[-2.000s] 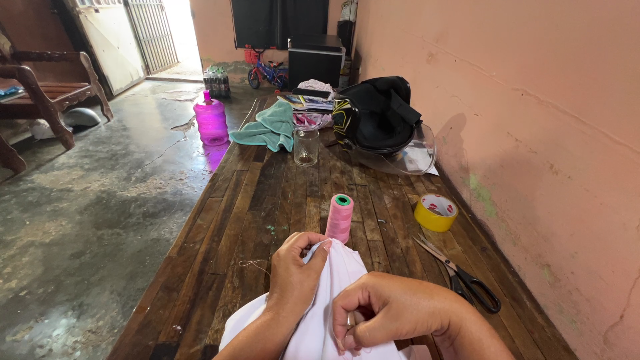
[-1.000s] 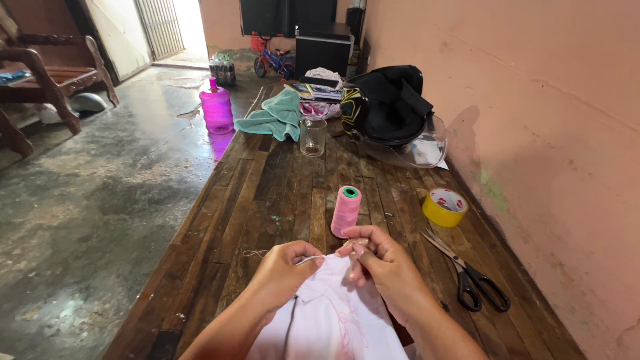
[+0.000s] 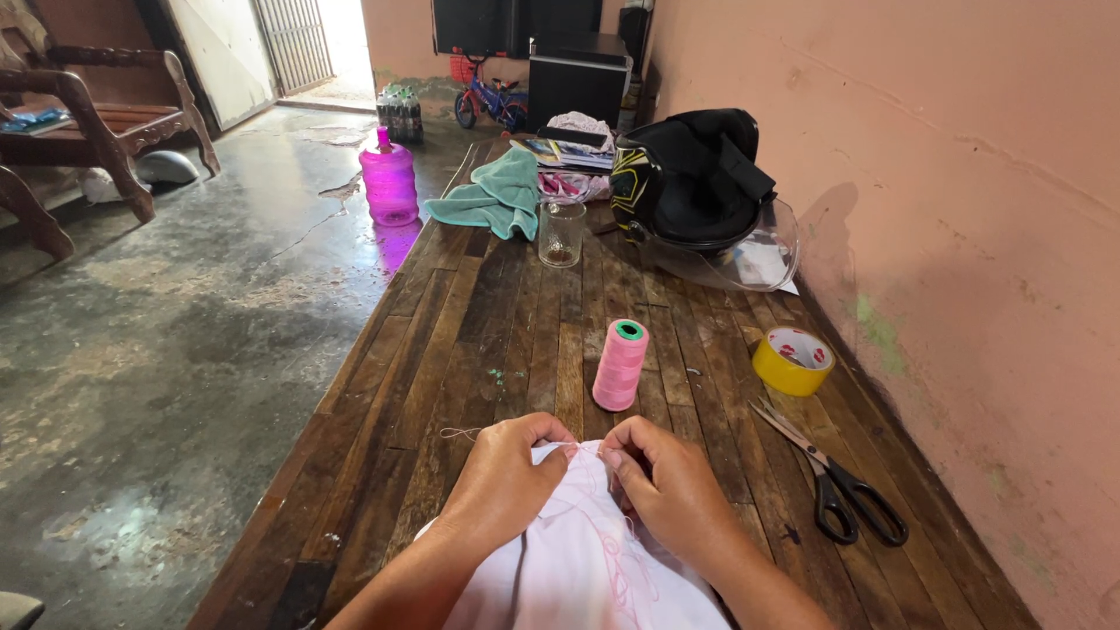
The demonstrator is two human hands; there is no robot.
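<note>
White fabric (image 3: 569,542) lies over the near part of the wooden table, with loose loops of pink thread (image 3: 617,560) on it. My left hand (image 3: 512,477) pinches the fabric's far edge between thumb and fingers. Just to its right, my right hand (image 3: 661,481) pinches the same edge, fingertips a short gap apart. A needle cannot be made out. Beyond the hands a cone of pink thread (image 3: 621,366) stands upright. Scissors with black handles (image 3: 831,481) lie slightly open to the right, below a roll of yellow tape (image 3: 793,361).
Farther along the wooden table (image 3: 490,324) are a glass jar (image 3: 561,234), a teal cloth (image 3: 492,194), books (image 3: 569,155) and a black helmet (image 3: 691,188) with a clear visor. A pink wall (image 3: 962,262) borders the right side. A purple water jug (image 3: 389,179) stands on the floor.
Two seconds ago my right hand was lower on the fabric; it has come up to the far edge beside my left hand. Since one second ago, both hands sit slightly farther from the thread cone.
</note>
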